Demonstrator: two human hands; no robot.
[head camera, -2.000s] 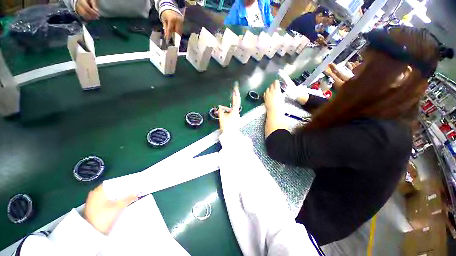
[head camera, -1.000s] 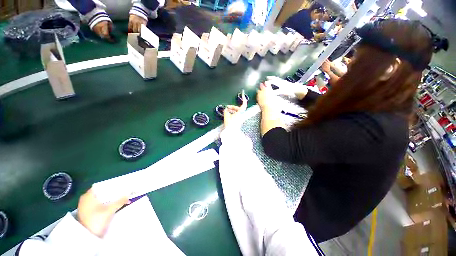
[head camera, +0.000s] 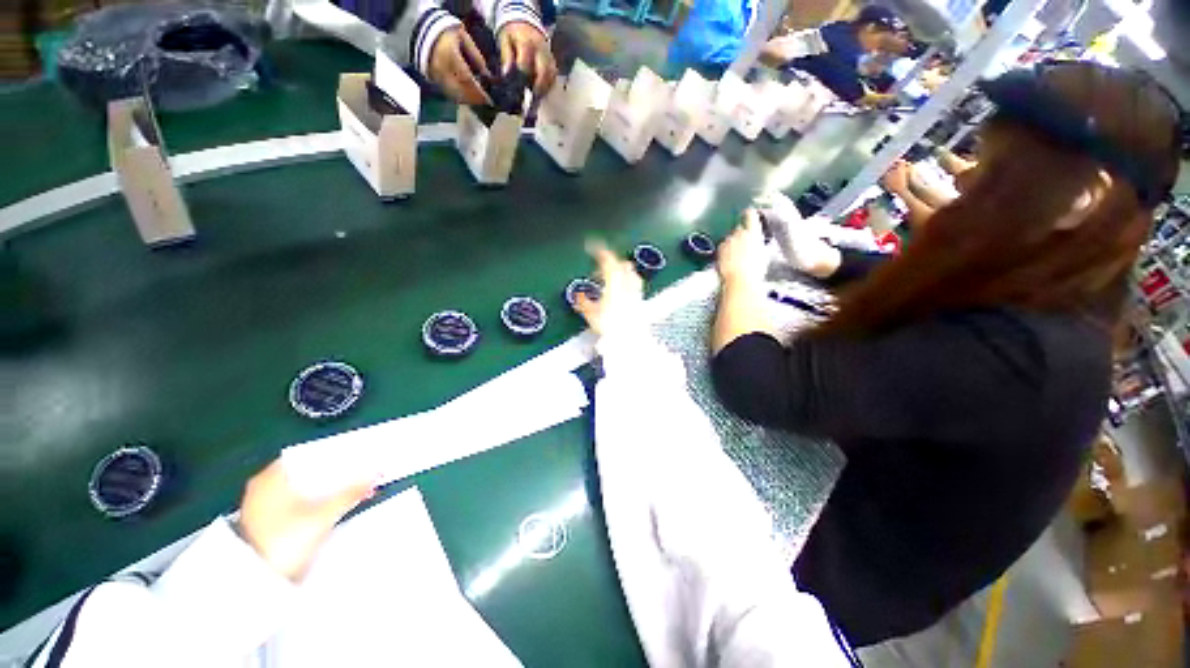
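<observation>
Round black discs with pale rims, such as this disc (head camera: 326, 389), lie spaced along the green belt. My left hand (head camera: 294, 516) is at the lower left, closed on the near end of a long white strip (head camera: 437, 431) that reaches toward my right forearm. My right hand (head camera: 611, 294) is over the belt at a disc (head camera: 583, 295), which its fingers partly cover; one finger points up. Whether it holds a small label cannot be told. White sheets (head camera: 405, 587) lie below my left hand. A thin pale ring (head camera: 543, 535) lies on the green surface.
Open white boxes (head camera: 379, 137) stand in a row on the far side, where a person's two hands hold a dark item over one box. A dark plastic bag (head camera: 163, 55) lies far left. A neighbour in black sits close at my right beside silvery padding (head camera: 763, 463). Brown cartons (head camera: 1129, 574) are lower right.
My right hand has shifted slightly and its fingers are now at a disc. The opposite person's hands moved right to a box with a dark item. The strip's far end looks less split.
</observation>
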